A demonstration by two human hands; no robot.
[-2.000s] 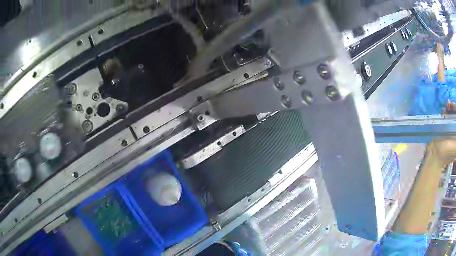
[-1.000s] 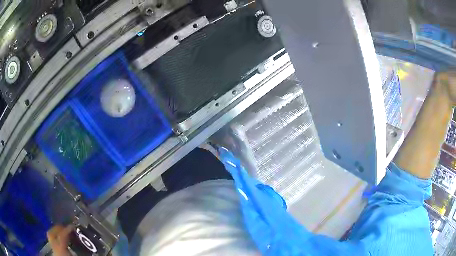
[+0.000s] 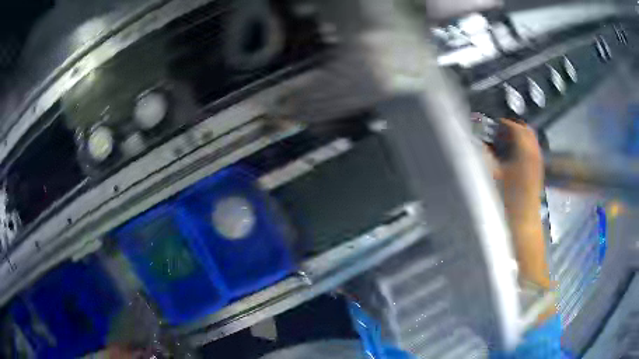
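My right hand (image 3: 518,151) reaches past the grey machine frame bar to the conveyor belt (image 3: 343,186), its fingers at the belt's near edge. Several round parts (image 3: 515,98) stand in a row on the belt just beyond the fingers. Something dark shows at the fingers, but blur hides whether it is held. My left hand (image 3: 125,348) is a blurred patch at the bottom left edge, mostly cut off; its fingers and any held part cannot be made out.
Blue bins (image 3: 256,270) sit side by side before the rail, one with a white lump (image 3: 233,217), one with green bits (image 3: 168,256). The frame bar (image 3: 459,203) crosses between the bins and my right arm. Clear trays (image 3: 424,301) lie below the belt. Two round parts (image 3: 150,110) show on a fixture.
My right hand has moved from the far right edge inward and up to the belt. The view has shifted, so the bins sit lower and further right. My left hand shows less.
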